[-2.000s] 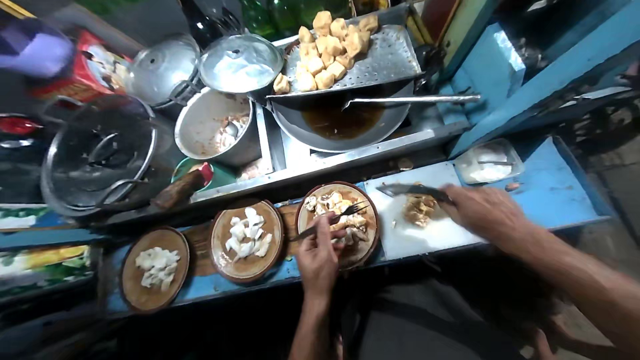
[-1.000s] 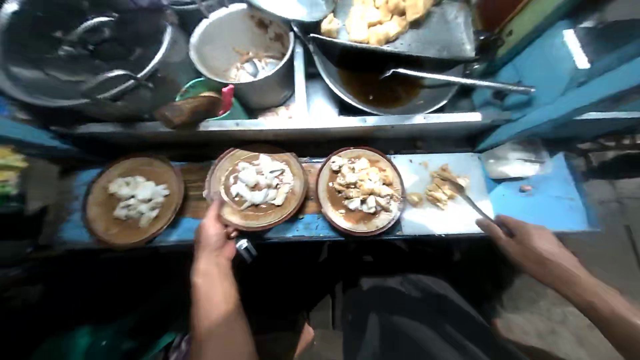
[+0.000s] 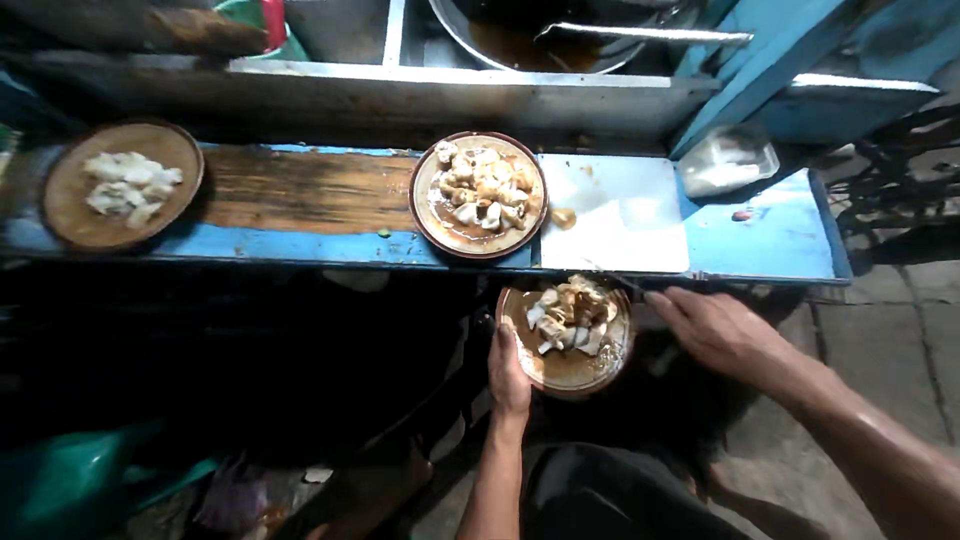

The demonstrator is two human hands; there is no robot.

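My left hand [image 3: 511,371] grips the rim of a brown plate [image 3: 566,371] of pale and browned food pieces, held below the counter's front edge. Beside it, my right hand [image 3: 712,326] is closed on a knife [image 3: 615,278], whose thin blade is blurred over the plate's far side. On the counter, a second plate [image 3: 480,244] bears similar food in brown sauce, touching or close to the white cutting board [image 3: 611,225]. A third plate [image 3: 75,217] with white pieces [image 3: 131,184] stands at the far left.
A clear plastic container [image 3: 727,161] of white stuff stands right of the board on the blue counter [image 3: 780,240]. Behind a metal ledge [image 3: 450,77] are a wok [image 3: 480,45] of dark liquid with a metal utensil [image 3: 652,32] and a green container [image 3: 289,49]. A blue post [image 3: 750,75] rises at the right.
The middle plate has left the counter in my left hand and moved right, below the board. The browned pieces have gone from the board to this plate. My right hand has moved to the plate with the knife.
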